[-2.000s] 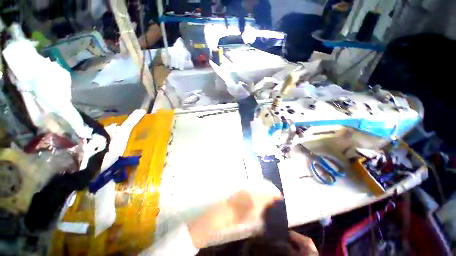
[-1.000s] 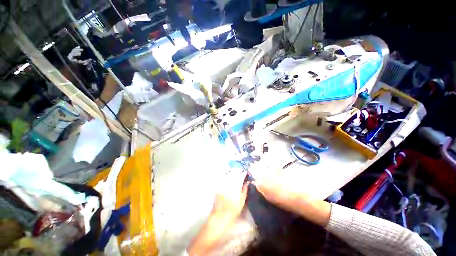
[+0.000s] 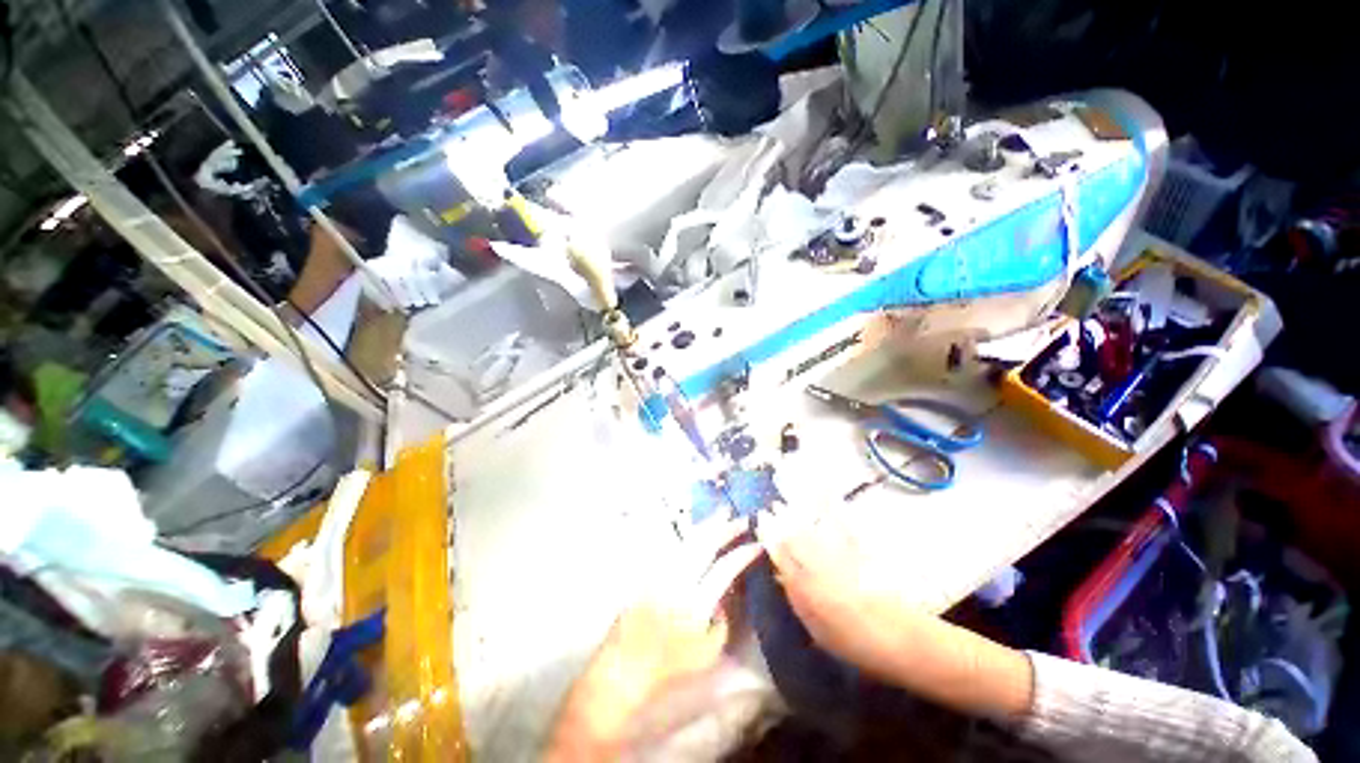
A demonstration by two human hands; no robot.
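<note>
A dark fabric strip (image 3: 779,634) runs from the needle area of the white and blue sewing machine (image 3: 955,283) down towards me. My left hand (image 3: 649,663) is at the strip's left side, overexposed, with its fingertips near the needle. My right hand (image 3: 858,604) has its fingertips on the strip's right edge, just in front of the presser foot. Both hands hold the strip between them. The fabric's end under the needle is washed out by the lamp.
Blue-handled scissors (image 3: 925,444) lie right of the needle. A yellow parts tray (image 3: 1111,440) sits at the right table edge, above a red basket (image 3: 1096,604). Yellow tape (image 3: 403,596) covers the left table edge. Fabric scraps (image 3: 97,544) are heaped at far left.
From two seconds ago, the view has tilted and both hands have come up to the needle. Since one second ago, the hands have shifted only slightly, with more dark fabric showing at the needle.
</note>
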